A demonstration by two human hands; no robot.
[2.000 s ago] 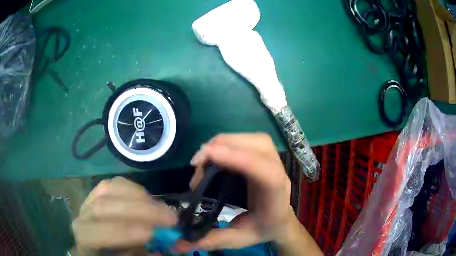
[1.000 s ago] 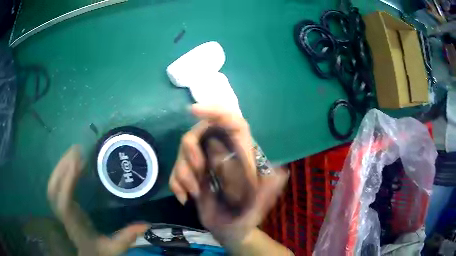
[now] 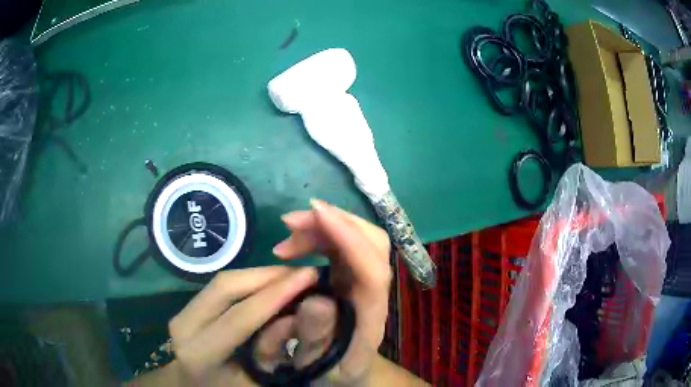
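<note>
A black trim ring (image 3: 347,332) is held between my two bare hands at the bottom centre, its opening facing me. My left hand (image 3: 227,321) grips its left side and my right hand (image 3: 362,280) its right side; fingertips show through the opening. A portable speaker (image 3: 198,223) stands on the green bench left of centre, its white ring and black "H@F" disc facing up. A lanyard loop (image 3: 130,248) sticks out from the speaker's left side. The hands are partly blurred.
A white padded mallet (image 3: 341,128) lies mid-bench, its taped handle over the front edge. Spare trim rings (image 3: 530,68) are heaped at right beside an open cardboard box (image 3: 598,98). A red crate (image 3: 470,302) with a clear plastic bag (image 3: 561,227) is below. Loose cords (image 3: 72,102) lie left.
My left hand has come in from the left and now holds the ring together with my right hand. The ring has moved down and left. The camera view has shifted.
</note>
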